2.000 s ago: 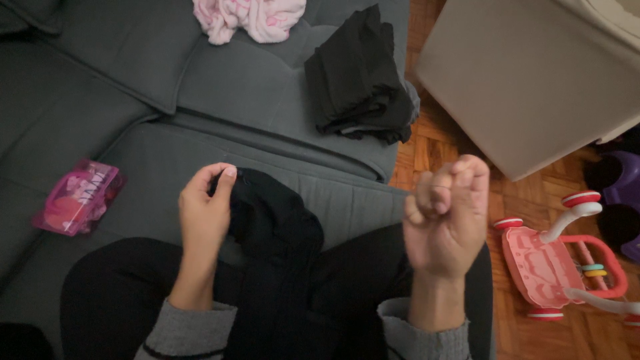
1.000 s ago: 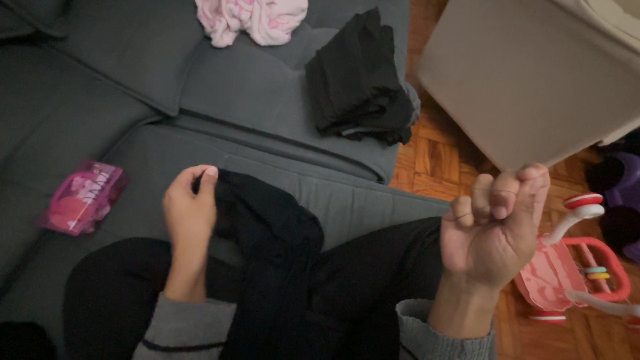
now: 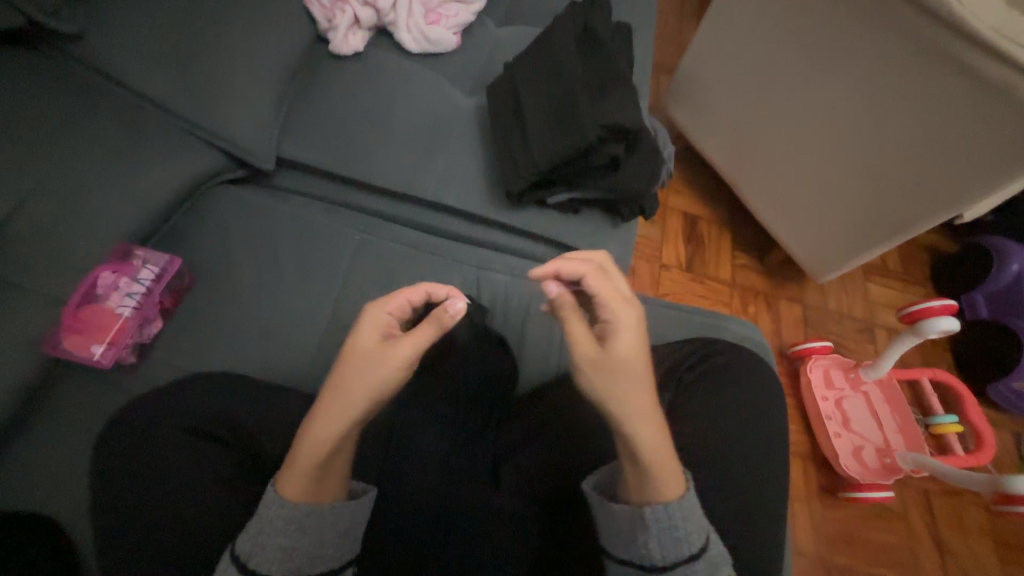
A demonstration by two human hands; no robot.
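Note:
Black fabric (image 3: 472, 360), probably a garment, lies over my lap between my hands. My left hand (image 3: 404, 340) pinches its upper edge between thumb and fingertips. To the right, my right hand (image 3: 600, 332) is raised near the cloth with thumb and index finger close together; whether a thin thread or needle is between them is too small to tell. A stack of folded dark clothes (image 3: 568, 120) rests on the grey sofa (image 3: 384, 136) beyond my hands.
A pink translucent case (image 3: 120, 308) lies on the sofa at left, and a pink fleecy cloth (image 3: 400, 20) at the top. On the parquet floor (image 3: 712, 280) at right stand a large beige box-like object (image 3: 848, 120), a coral toy walker (image 3: 864, 416) and a purple toy (image 3: 992, 304).
My right hand has come in from the right, close to my left hand, and its fingers have uncurled somewhat. The left hand keeps its pinch on the black fabric.

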